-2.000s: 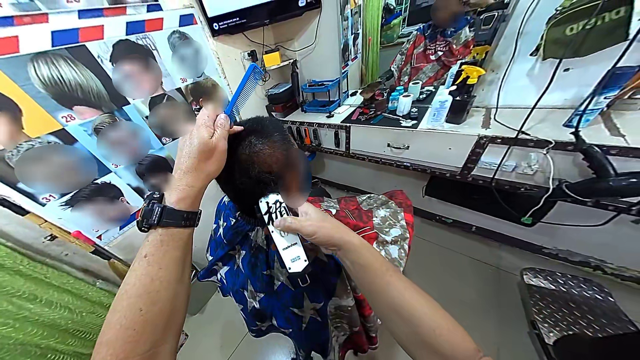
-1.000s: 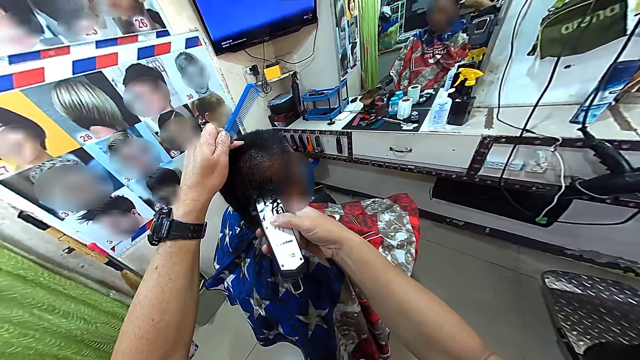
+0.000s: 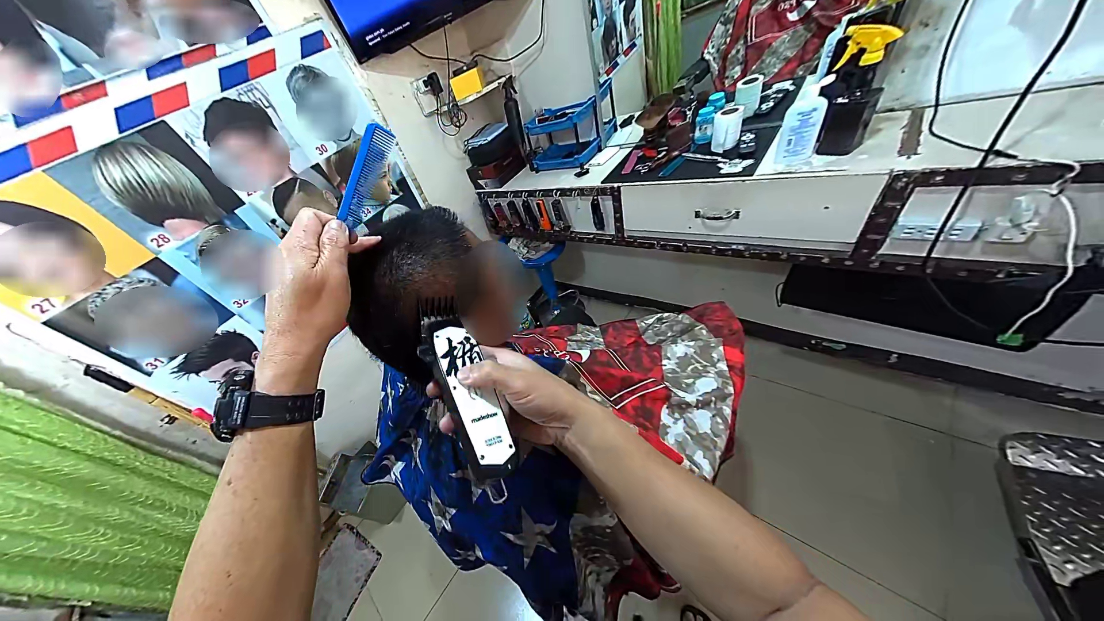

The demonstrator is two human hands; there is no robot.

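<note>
A seated person's head (image 3: 405, 267) with short dark hair is at the centre, above a barber cape (image 3: 483, 517) in blue with stars and red camouflage. My left hand (image 3: 310, 276) holds a blue comb (image 3: 366, 172) upright, its fingertips at the top back of the head. In my right hand (image 3: 517, 388) is a white and black hair clipper (image 3: 474, 397). The black guard comb (image 3: 438, 308) on its tip lies against the hair at the side of the head. The fingers under the clipper are partly hidden.
Beyond the person runs a white counter (image 3: 750, 211) with drawers, holding spray bottles, jars and a blue rack (image 3: 565, 134). A hairstyle poster (image 3: 155, 190) covers the left wall. Cables (image 3: 992, 147) hang at the right. A seat with a metal-patterned surface (image 3: 1056, 492) stands at lower right.
My right hand and the clipper have shifted slightly around the side of the head, and the clipper's angle differs a little. The left hand still holds the comb.
</note>
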